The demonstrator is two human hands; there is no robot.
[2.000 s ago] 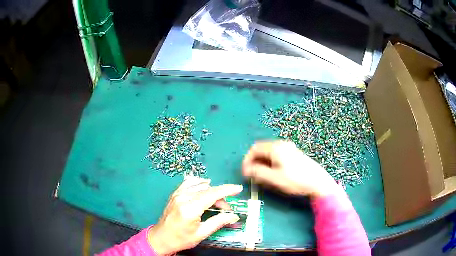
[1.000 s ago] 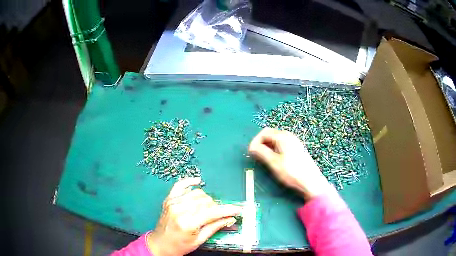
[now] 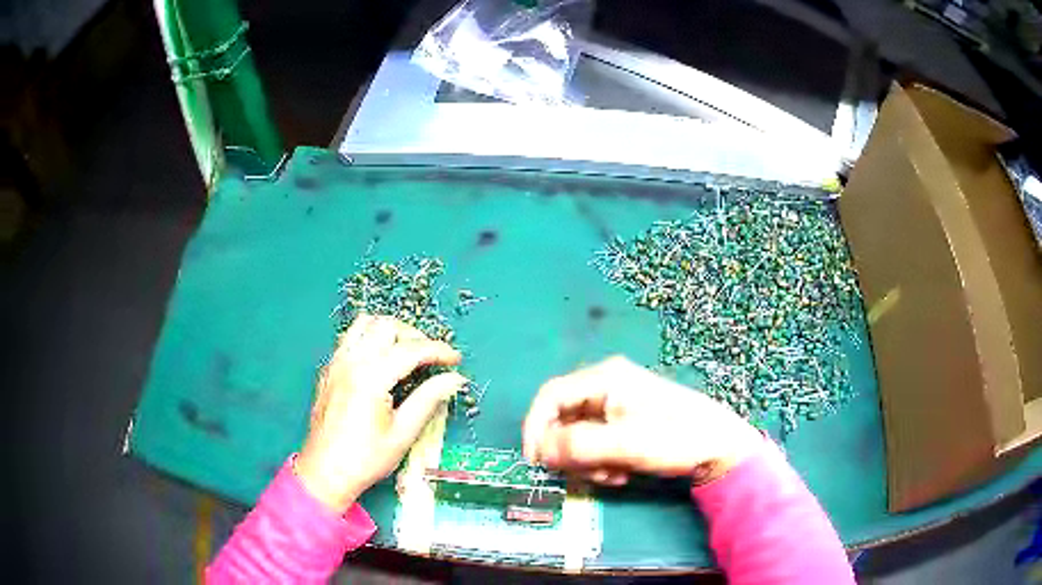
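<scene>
A green circuit board point(image 3: 486, 463) lies in a pale holder point(image 3: 416, 512) at the near bench edge, with a small dark red part point(image 3: 530, 515) at its lower right. My left hand point(image 3: 371, 400) is over the near side of the small component pile point(image 3: 394, 288), thumb and fingers curved close together; whether it holds a part cannot be seen. My right hand point(image 3: 617, 423) is at the board's right end, fingertips pinched over it beside thin wire legs; a held part is too small to tell. The large component pile point(image 3: 754, 297) lies to the right.
An open brown cardboard box point(image 3: 931, 309) stands at the right. A silver-grey framed panel point(image 3: 514, 139) lies at the back with a crumpled clear bag point(image 3: 503, 57) on it. A green post point(image 3: 234, 91) stands at the back left. The teal-green mat point(image 3: 251, 309) covers the bench.
My left hand has moved from the board up and left to the small pile, uncovering the board. My right hand has come down and slightly left from beside the large pile to the board.
</scene>
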